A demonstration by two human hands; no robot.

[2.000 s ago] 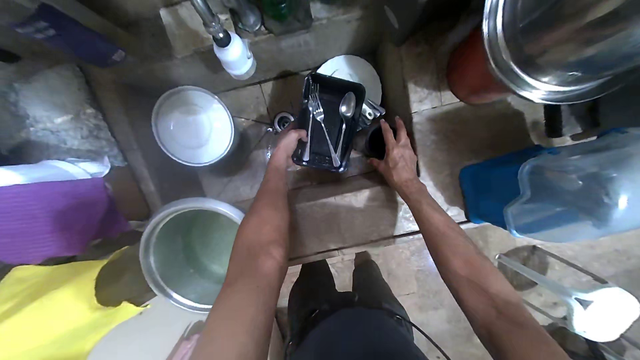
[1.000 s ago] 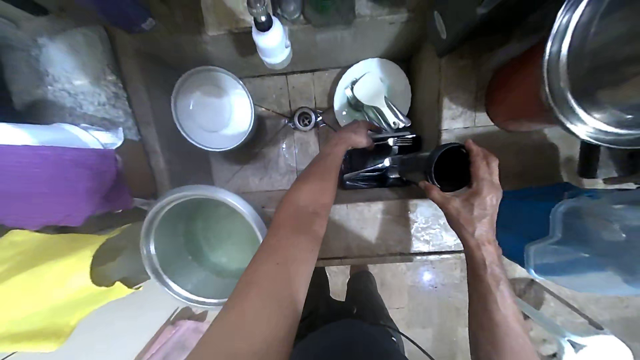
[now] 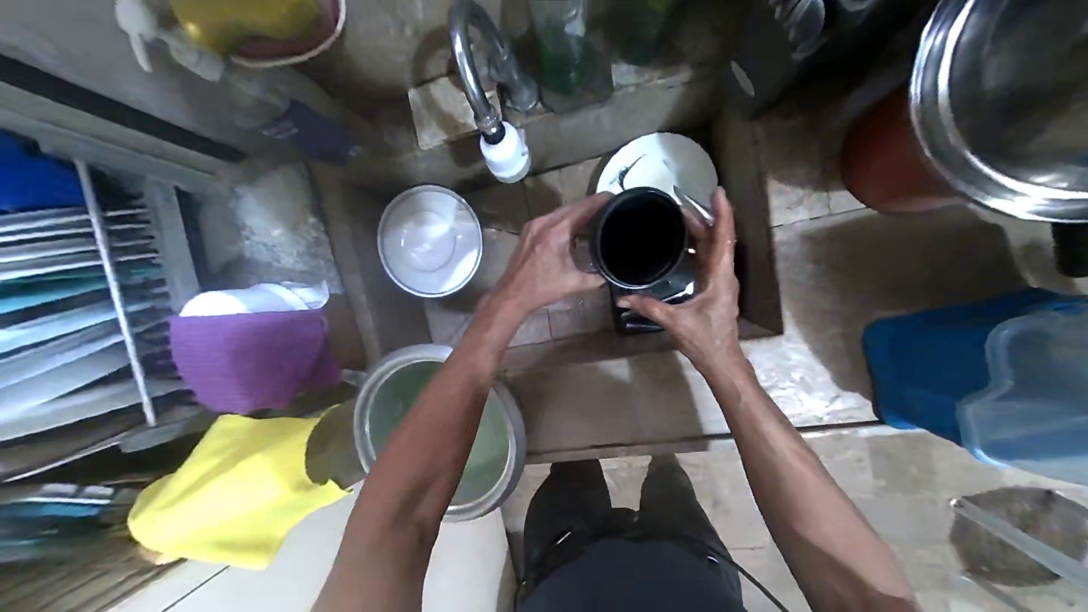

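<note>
Both my hands hold a black mug [image 3: 641, 238] upright over the sink, its dark opening facing up. My left hand [image 3: 557, 253] grips its left side, where the handle is. Around its right side and lower rim curl the thumb and fingers of my right hand [image 3: 707, 293]. Beneath the mug lies a black tray [image 3: 633, 321], mostly hidden by the mug and my right hand. A white plate [image 3: 659, 157] with a smaller white piece and cutlery on it sits behind the mug. To the left, a white bowl [image 3: 430, 240] rests in the sink.
The faucet [image 3: 505, 153] with a white nozzle hangs over the sink's back edge. A large pot of greenish water [image 3: 484, 450] stands at front left, under my left forearm. On the right are a steel pot [image 3: 1003, 102], a red container [image 3: 892, 161] and a blue plastic container [image 3: 918, 357].
The black mug has moved up and left, away from the sink's front edge. My left hand, at the tray and cutlery one second ago, is now on the mug.
</note>
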